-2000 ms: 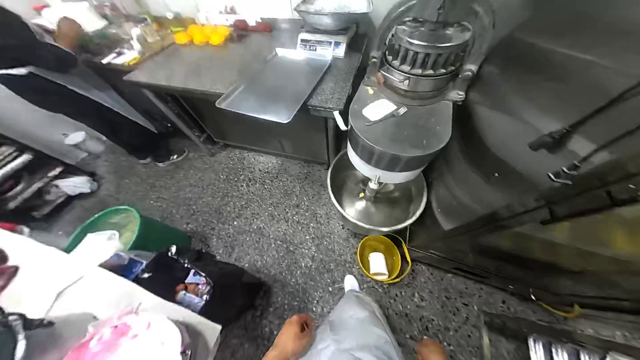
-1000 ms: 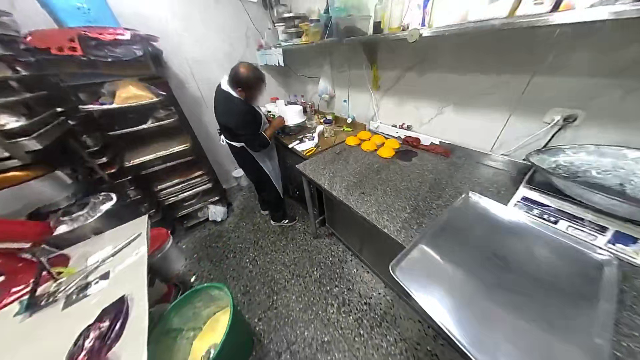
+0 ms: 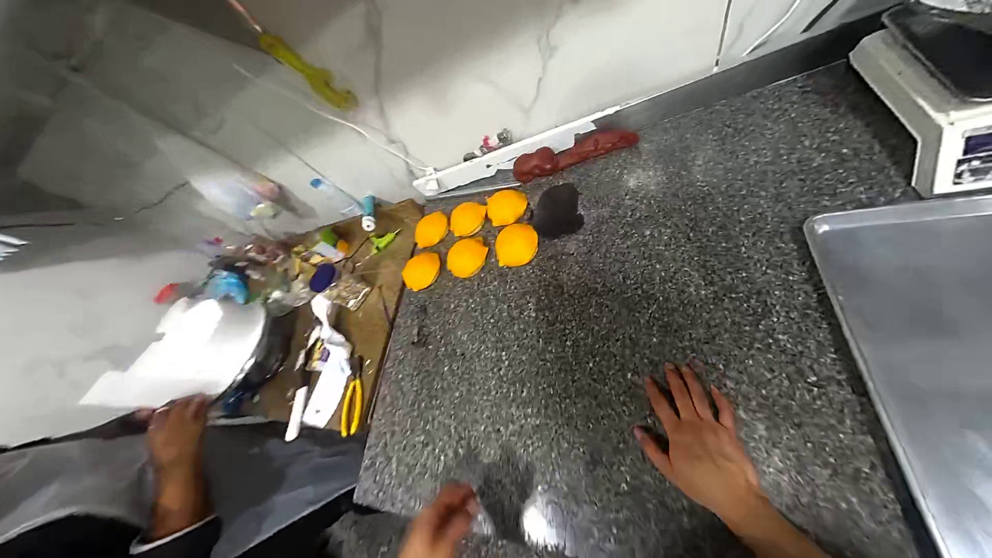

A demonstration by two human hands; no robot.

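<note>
My right hand [image 3: 701, 449] rests palm down with spread fingers on the speckled dark stone counter [image 3: 589, 333], holding nothing. Near the counter's front edge is my left hand [image 3: 442, 519], its fingers curled and blurred; whether it holds something cannot be told. Several orange-yellow rounded pieces [image 3: 467, 257] lie in two rows at the back left of the counter. Beside them is a black lump [image 3: 557, 211], and behind that a dark red elongated mass [image 3: 577, 153] lies near the wall. The metal tray [image 3: 922, 310] is to the right of my right hand.
At the left a co-worker's hand [image 3: 178, 434] touches white sheets [image 3: 190, 356]. A wooden board [image 3: 387, 287] there bears yellow-handled scissors or pliers [image 3: 352, 407], a white-handled tool [image 3: 296, 413] and small items. A white scale [image 3: 942, 116] stands at the back right, by the wall.
The view has moved close to the counter. Both my hands now show over it; one second ago neither was in view. The co-worker's hand appears much nearer.
</note>
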